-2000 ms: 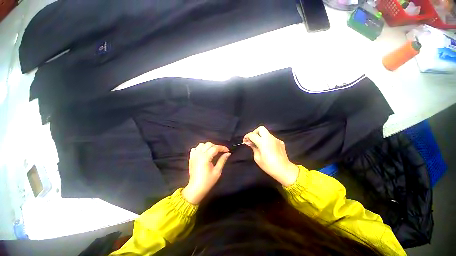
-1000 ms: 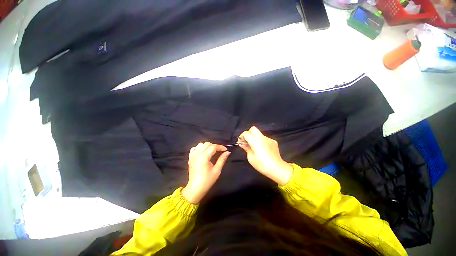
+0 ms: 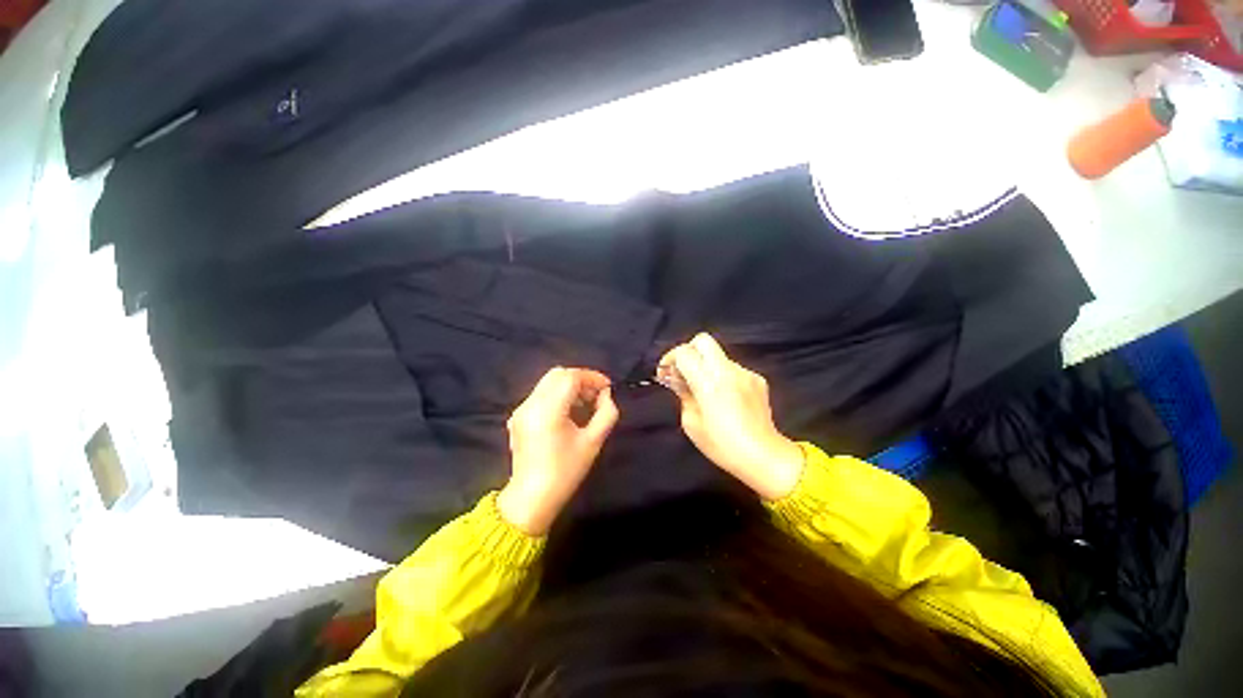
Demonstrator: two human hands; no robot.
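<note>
A black garment (image 3: 532,293) lies spread flat in front of me, with a thin white curved trim (image 3: 872,235) at its right part. My left hand (image 3: 552,443) pinches a bit of the black cloth between thumb and fingertips near the garment's middle. My right hand (image 3: 727,416) is just to its right, holding a tiny silvery tool (image 3: 649,383) that is mostly hidden in the fingers; its tip points left toward the left fingertips. Another black garment (image 3: 450,82) with a small pale logo lies beyond.
On the white table (image 3: 1159,273) at the far right are a black phone (image 3: 883,27), a green box (image 3: 1022,44), an orange thread cone (image 3: 1121,138), a white-blue packet (image 3: 1206,130) and a red basket (image 3: 1145,27). A blue crate (image 3: 1179,409) with a black padded jacket (image 3: 1077,505) stands at lower right.
My left hand's fingers have curled and its fingertips have moved slightly left and up, a little farther from the right fingertips. The whole view has shifted slightly.
</note>
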